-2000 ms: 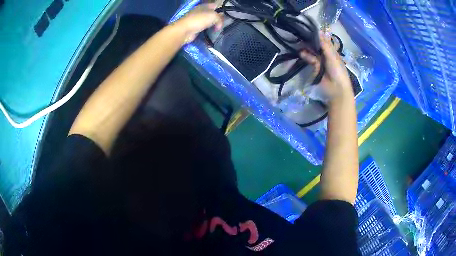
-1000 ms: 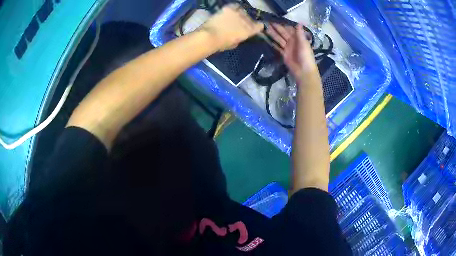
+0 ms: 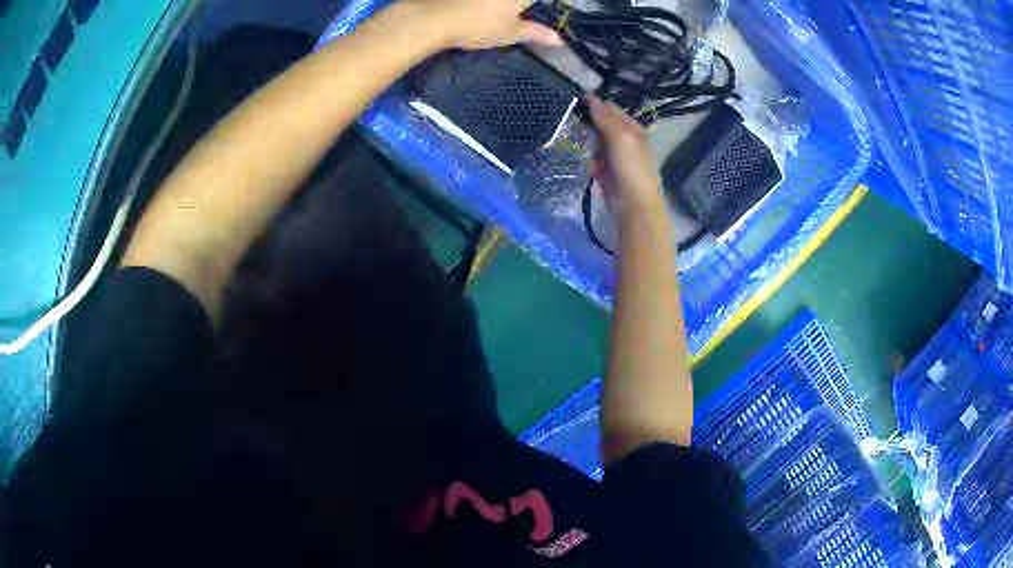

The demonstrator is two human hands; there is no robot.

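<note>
A black mesh-faced unit (image 3: 505,105) with a white edge lies in the left part of a blue crate lined with clear film. A second black unit (image 3: 733,172) lies at the right. Coiled black cords (image 3: 639,50) with small yellow ties lie between and above them. My left hand (image 3: 489,22) is at the top edge over the first unit, fingertips by the cords. My right hand (image 3: 624,150) is between the units, fingertips near the first unit's right corner. Neither grip shows clearly. A clear crinkled bundle (image 3: 555,183) lies beside my right hand.
The lined crate (image 3: 766,283) stands on the green floor. More blue crates stand at the right (image 3: 944,122) and lower right (image 3: 778,477). The green bench (image 3: 67,166), with a white cord (image 3: 94,266) and black squares (image 3: 44,72), is at the left.
My right hand has moved left and down, away from the cords. The cords now lie bunched at the crate's upper middle. The right unit is more exposed. My left hand has moved slightly up and left.
</note>
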